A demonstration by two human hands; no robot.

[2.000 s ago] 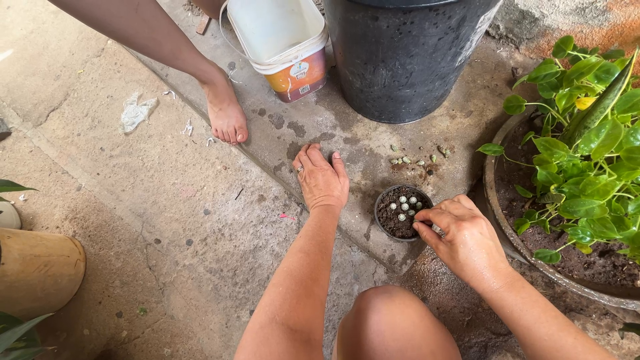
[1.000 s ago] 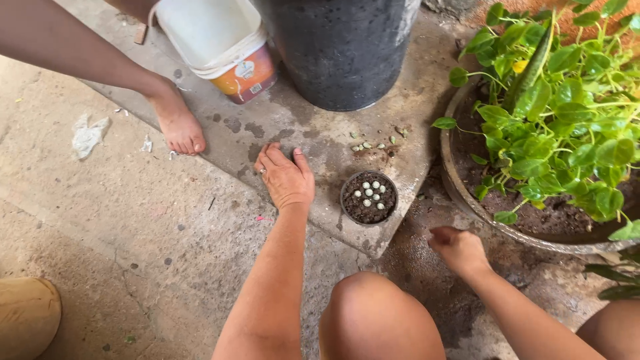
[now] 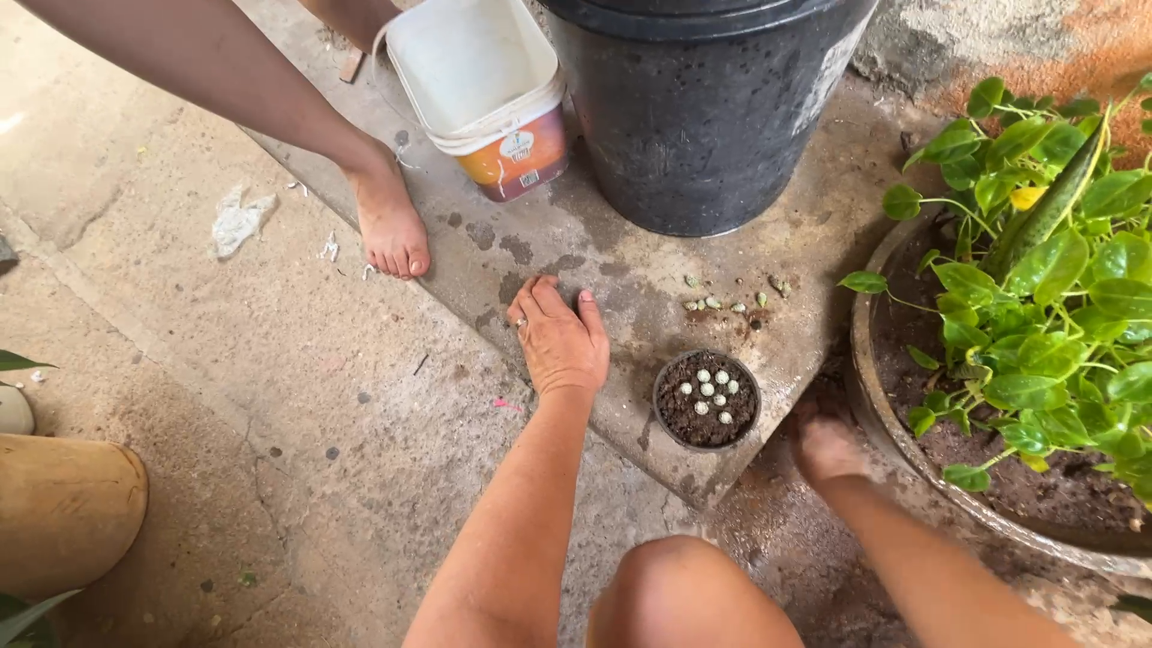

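A small round pot of dark soil point(image 3: 677, 416) stands near the corner of a concrete slab, with several small pale green cactus pieces point(image 3: 707, 389) set in the soil. More small green pieces point(image 3: 713, 303) lie loose on the slab behind the pot. My left hand point(image 3: 560, 337), with a ring on one finger, lies on the slab left of the pot, fingers spread, holding nothing. Blurred, my right hand point(image 3: 828, 445) is right of the pot, beside the rim of a large planter; its fingers do not show clearly.
A white-lined plastic tub point(image 3: 513, 157) and a large black bucket point(image 3: 693, 117) stand at the back. The large planter point(image 3: 866, 360) holds leafy green plants point(image 3: 1044, 324). Another person's bare foot point(image 3: 391, 220) is on the slab's edge. A tan pot point(image 3: 67, 513) stands at far left.
My right hand has left the small pot, where it was two seconds ago, and is now beside the large planter. The left hand has stayed on the slab.
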